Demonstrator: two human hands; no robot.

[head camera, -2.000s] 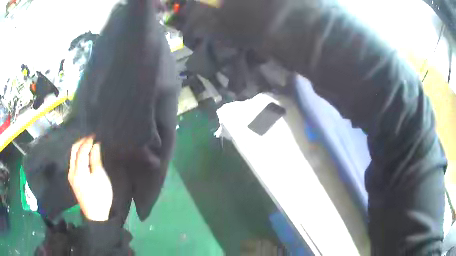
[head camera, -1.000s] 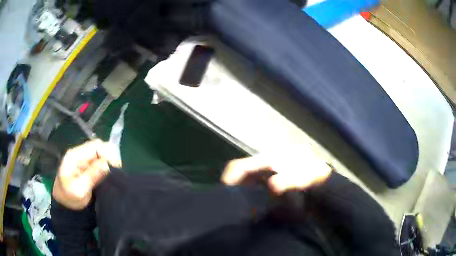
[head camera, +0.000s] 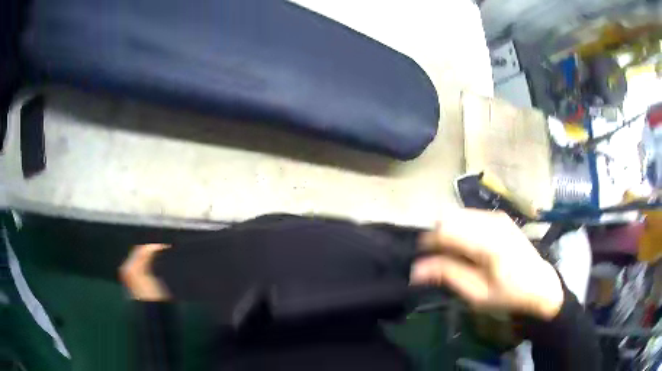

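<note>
A black garment [head camera: 290, 268] is held between my two hands at the table's near edge, below the navy padded board. My left hand [head camera: 145, 273] is at the garment's left end, its fingers partly hidden by the cloth. My right hand [head camera: 486, 264] grips the garment's right end, fingers blurred. The navy pressing board [head camera: 239, 65] lies beyond, bare, with its rounded end to the right. The steam iron [head camera: 479, 192] is partly seen beside the cream rest pad [head camera: 507, 148], just beyond my right hand.
The pale pressing table [head camera: 239, 175] runs across the view. A black phone [head camera: 33, 138] lies at its left end. Cluttered shelves or goods stand at the right. A white strip [head camera: 33, 293] shows over the green floor at lower left.
The view has swung right, bringing the iron and rest pad nearer the middle. Both hands still hold the garment, now spread sideways at the table's near edge.
</note>
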